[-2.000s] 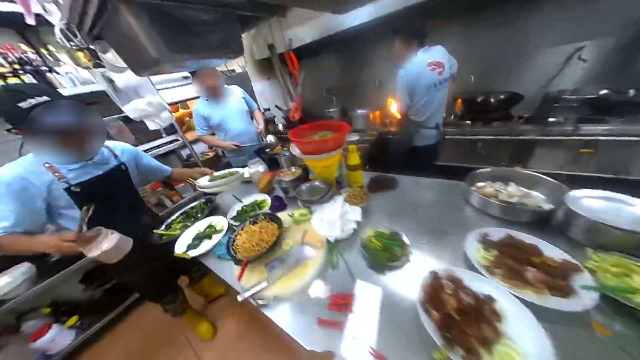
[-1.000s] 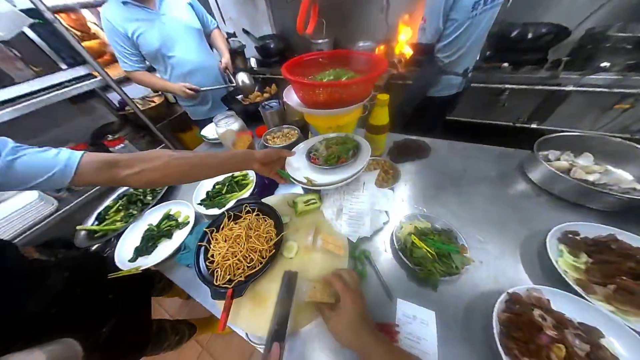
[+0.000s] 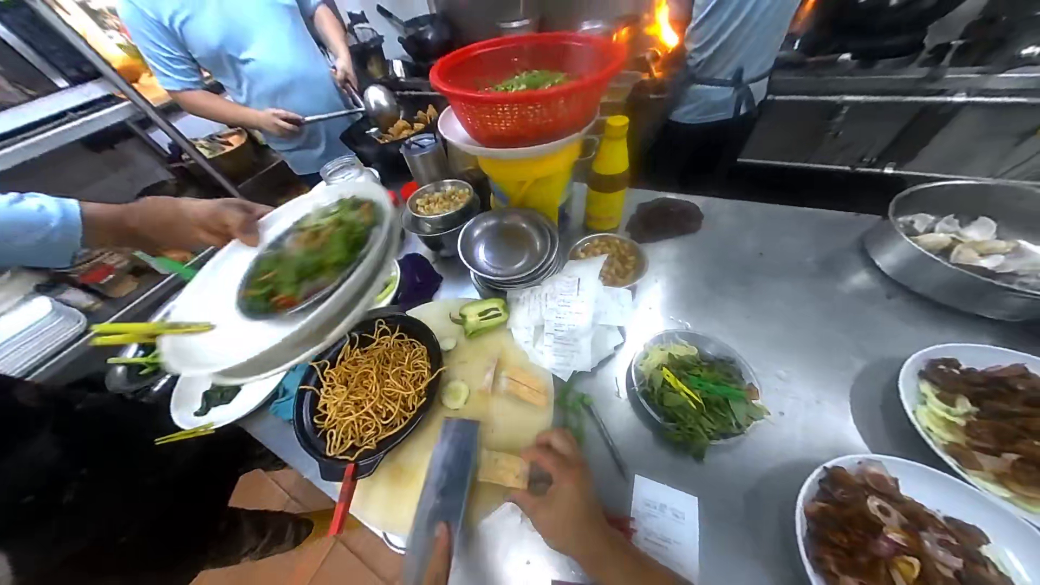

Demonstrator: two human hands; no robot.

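My left hand (image 3: 439,554), mostly below the frame edge, grips a cleaver (image 3: 445,491) with a broad steel blade over the round cutting board (image 3: 382,496). Just right of the blade, my right hand (image 3: 556,491) pinches a light-brown food piece (image 3: 502,469); its exact kind is unclear. Similar pale slices (image 3: 524,386) lie farther up the board, near a cucumber slice (image 3: 456,395) and a cut green pepper (image 3: 481,317). A black pan of brown noodles (image 3: 374,390) rests at the board's left side.
At left, a co-worker's hand (image 3: 215,221) holds stacked white plates (image 3: 203,325) with greens, tilted. Beyond stand steel dishes (image 3: 508,244), a yellow bottle (image 3: 608,175) and a red colander (image 3: 528,89). Right are a bowl of greens (image 3: 695,394) and meat platters (image 3: 902,528). A flame burns behind.
The co-worker's hand has moved the plates of greens leftward from beside the red colander, uncovering the stacked steel dishes. Two seconds ago the view was wider and farther back.
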